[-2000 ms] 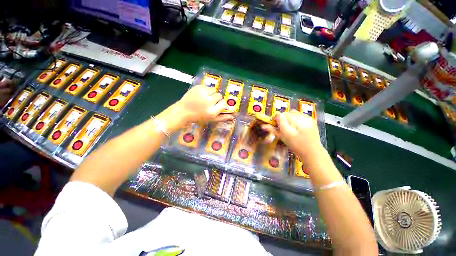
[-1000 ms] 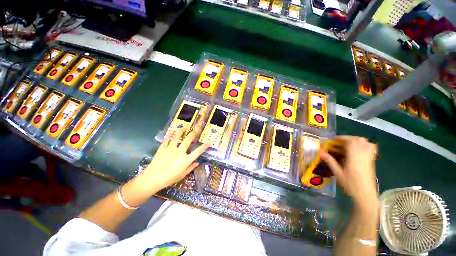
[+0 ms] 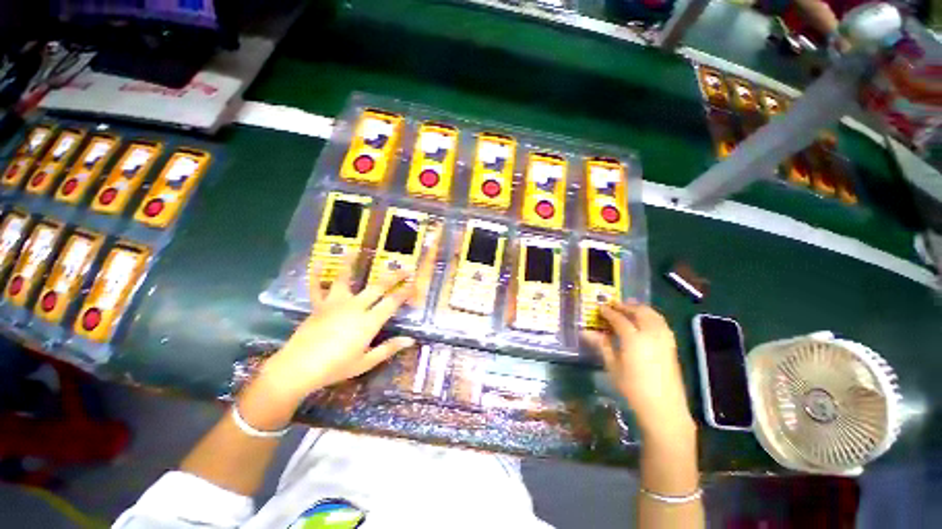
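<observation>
A clear plastic tray [image 3: 275,293] lies in front of me with yellow keypad phones in two rows. The far row shows phone backs [image 3: 492,170], each with a red round mark. The near row is keypad side up with dark screens, like the middle phone [image 3: 477,267]. My left hand [image 3: 343,336] rests with spread fingers on the lower parts of the two leftmost near phones and holds nothing. My right hand [image 3: 642,356] touches the keypad's lower end on the rightmost near phone [image 3: 600,281], which lies in its pocket; its fingers are slightly apart.
Another tray of phones, backs up [image 3: 112,289], lies at left below a monitor [image 3: 139,12]. At right are a small dark block [image 3: 687,280], a smartphone [image 3: 723,370] and a cream fan [image 3: 823,405]. A metal post [image 3: 770,145] and more phones [image 3: 744,95] stand beyond.
The near-row phones changed from backs up to keypads up. The rightmost one, in my right hand a second ago, now lies in its pocket. The view has shifted, showing the smartphone again.
</observation>
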